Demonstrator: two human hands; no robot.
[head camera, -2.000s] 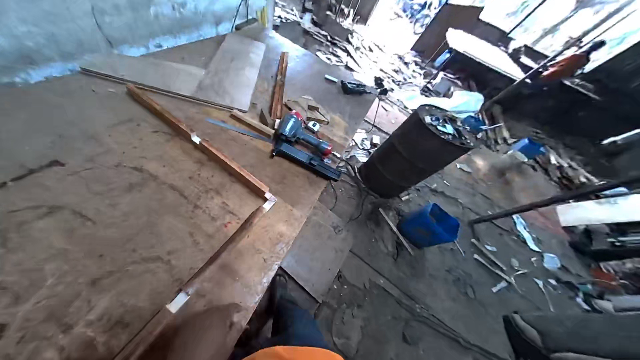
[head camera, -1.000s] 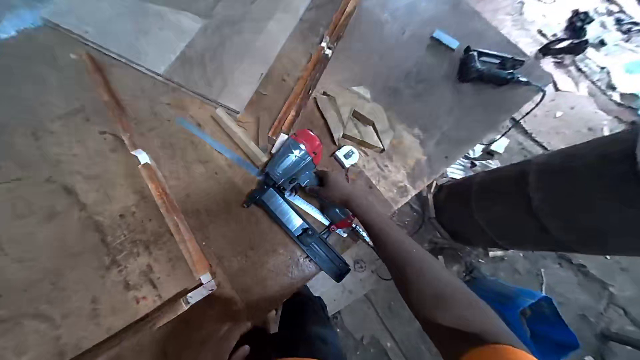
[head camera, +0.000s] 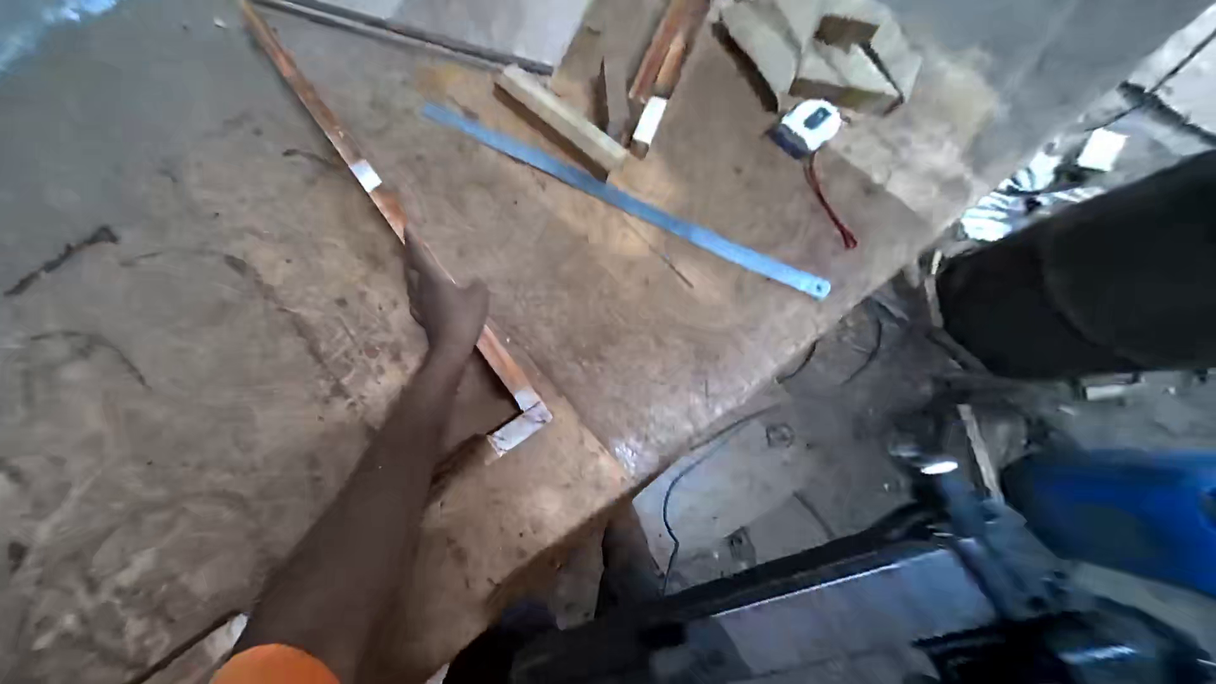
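My left hand (head camera: 446, 299) is closed around a narrow reddish wooden strip (head camera: 503, 366), part of an angled wooden frame lying on a large brown board. White patches mark the strip and its corner joint (head camera: 521, 426). A blurred dark pneumatic nail gun (head camera: 817, 608) looms close at the lower right, off the board's edge. No part of my right hand can be made out there. Right of my left hand lies a blue-grey metal ruler (head camera: 627, 202), and beyond it a white and black tape measure (head camera: 807, 125) with a red cord.
A short pale wooden batten (head camera: 560, 116), another reddish strip (head camera: 665, 52) and wood offcuts (head camera: 817, 57) lie near the top. Past the board's right edge stand a dark drum (head camera: 1083, 275) and a blue container (head camera: 1111, 513). A thin cable (head camera: 670, 508) runs below the edge.
The nail gun has left its place on the board beside the ruler and is now at the lower right. My left hand has come onto the wooden strip. The view has shifted closer to the board.
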